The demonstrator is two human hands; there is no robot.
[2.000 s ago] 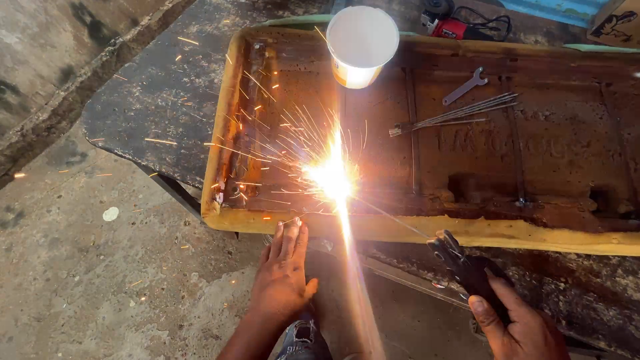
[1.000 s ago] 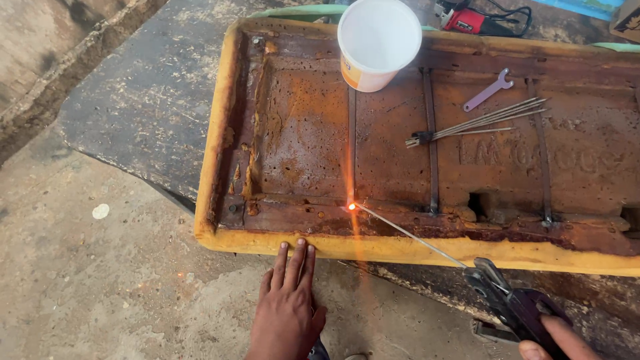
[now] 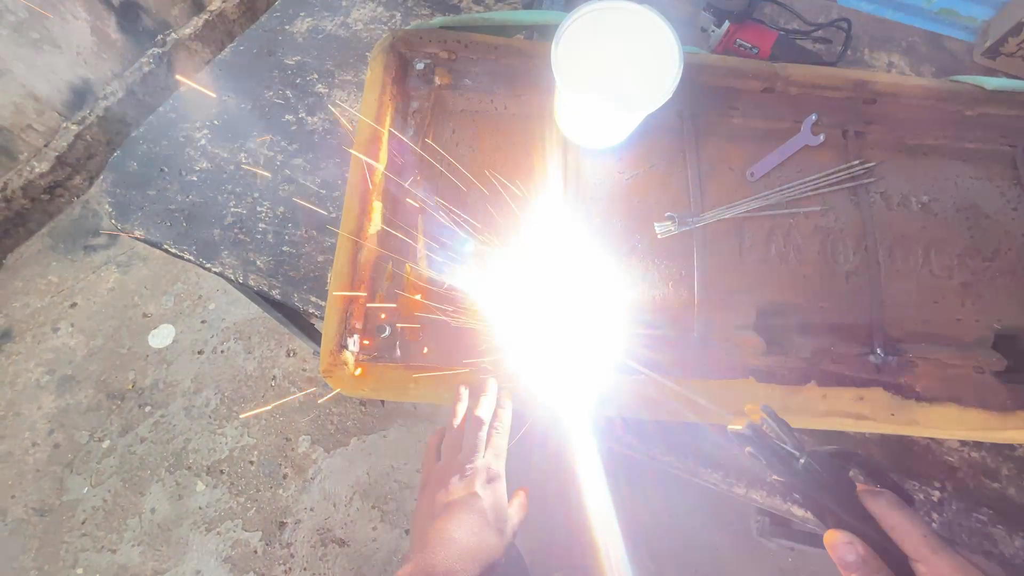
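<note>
My right hand (image 3: 888, 528) grips a black electrode holder (image 3: 816, 472) at the lower right. From its jaws a welding rod (image 3: 676, 386) runs up and left into a blinding white arc with flying sparks. The arc burns on a rusty metal panel (image 3: 768, 304) with a raised yellow rim, hiding the spot beneath it. My left hand (image 3: 472, 480) lies flat, fingers spread, its fingertips at the panel's near rim, left of the arc.
On the panel lie a bundle of welding rods (image 3: 768, 196) and a flat spanner (image 3: 780, 150). A white plastic tub (image 3: 616, 72) stands at its far edge. Behind is a red and black power tool (image 3: 744, 38) with a cord. A dark worn tabletop (image 3: 240, 168) lies underneath.
One second ago only a small glow showed at the rod's tip; now the arc flares brightly with sparks. The electrode holder stays in my right hand, and my left hand remains by the near rim.
</note>
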